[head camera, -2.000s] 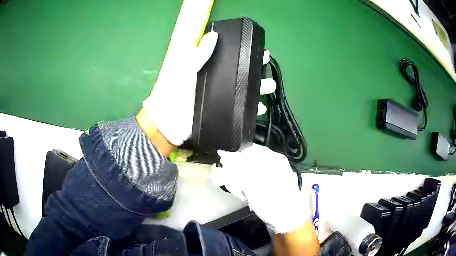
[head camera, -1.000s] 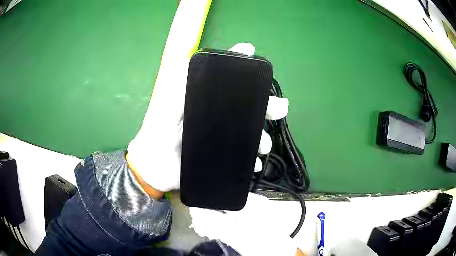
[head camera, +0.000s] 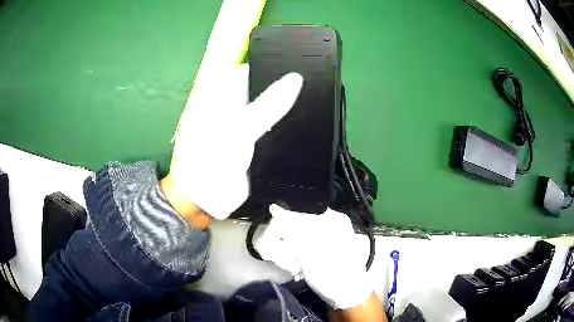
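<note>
A black power adapter (head camera: 294, 151) is held upright over the near edge of the belt, a broad face towards me. My left hand (head camera: 230, 141), in a white glove, grips it from the left with the thumb across that face; its other fingers are hidden behind. My right hand (head camera: 318, 251), also in a white glove, is at the adapter's lower end, and the black cord (head camera: 354, 182) hangs behind the adapter and loops down around this hand. Whether the right fingers pinch the cord or the case end cannot be told.
On the green belt (head camera: 409, 126) at right lie an adapter with a coiled cord (head camera: 488, 157) and a part of another (head camera: 552, 196). Black adapters stand on the near white ledge at right (head camera: 503, 280) and left (head camera: 61, 223). A blue-white pen (head camera: 393, 280) lies at right. A yellow-green strip crosses the belt.
The held adapter has been turned in my left hand, and the thumb now lies across the visible face. It has also moved up from a second ago. The belt adapters sit slightly further left.
</note>
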